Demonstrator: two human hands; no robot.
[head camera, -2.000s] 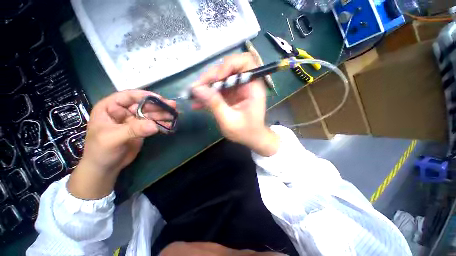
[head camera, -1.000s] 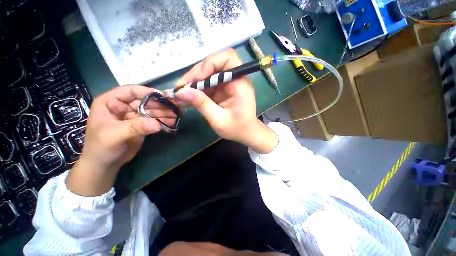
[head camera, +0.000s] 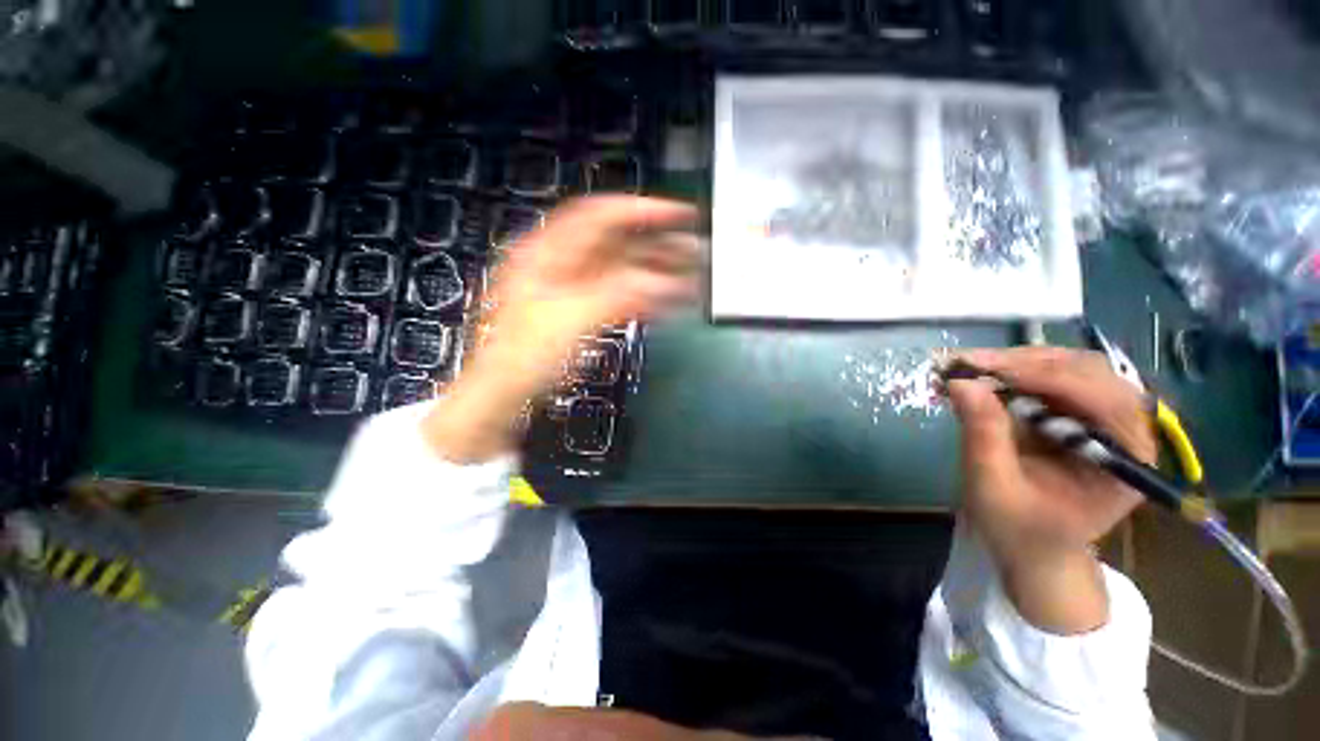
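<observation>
My left hand (head camera: 572, 311) is blurred over the right part of the black blister tray (head camera: 342, 388). No frame shows in its fingers, and the blur hides whether they hold anything. My right hand (head camera: 1057, 471) is shut on the black-and-white striped pick-up pen (head camera: 1083, 443). The pen's tip is at the right side of pale small pieces (head camera: 886, 382) scattered on the green mat. The white parts tray (head camera: 827, 310) lies behind them, with grey specks in its larger left section and darker, shiny specks in its smaller right one.
Yellow-handled pliers (head camera: 1180, 439) lie partly hidden behind my right hand. A clear hose (head camera: 1274, 586) loops from the pen. Crumpled clear bags (head camera: 1223, 217) and a blue unit (head camera: 1301, 384) are at the right. Cardboard boxes (head camera: 1288, 579) stand below the bench edge.
The view has turned left, showing more of the blister tray. The hands have moved apart, and the frame no longer shows in my left hand. The pen has moved to the pale pieces.
</observation>
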